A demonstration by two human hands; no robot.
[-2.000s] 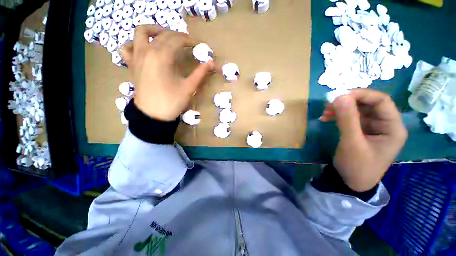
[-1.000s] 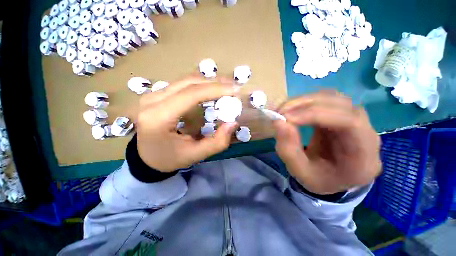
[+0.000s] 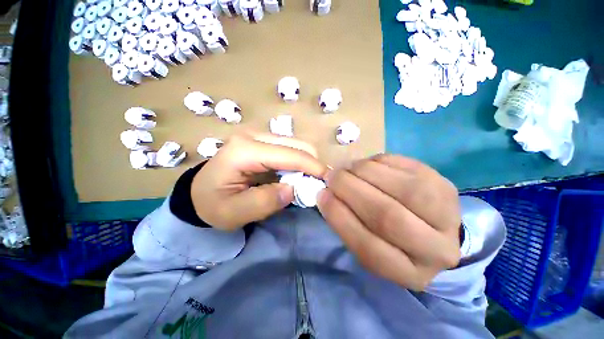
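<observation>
My left hand [image 3: 248, 179] holds a small white housing [image 3: 291, 179] between thumb and forefinger, low in front of my jacket. My right hand [image 3: 391, 215] meets it from the right, its fingertips on a white end cap [image 3: 309, 192] at the near end of the housing. The fingers hide part of both pieces. Several white housings with dark slots stand apart on the cardboard sheet [image 3: 251, 66], such as one housing [image 3: 289, 88] beyond my hands. A dense cluster of housings [image 3: 142, 40] stands at its upper left.
A heap of white end caps [image 3: 444, 59] lies on the green tabletop [image 3: 424, 152] at right. A glue bottle [image 3: 518, 104] lies on a crumpled white wipe [image 3: 559, 109] farther right. A black tray [image 3: 40, 132] edges the far left. Blue crates [image 3: 543, 245] sit below the table edge.
The end cap in my right hand has moved left and now meets the housing in my left hand. Both hands are together, nearer my body than a second ago.
</observation>
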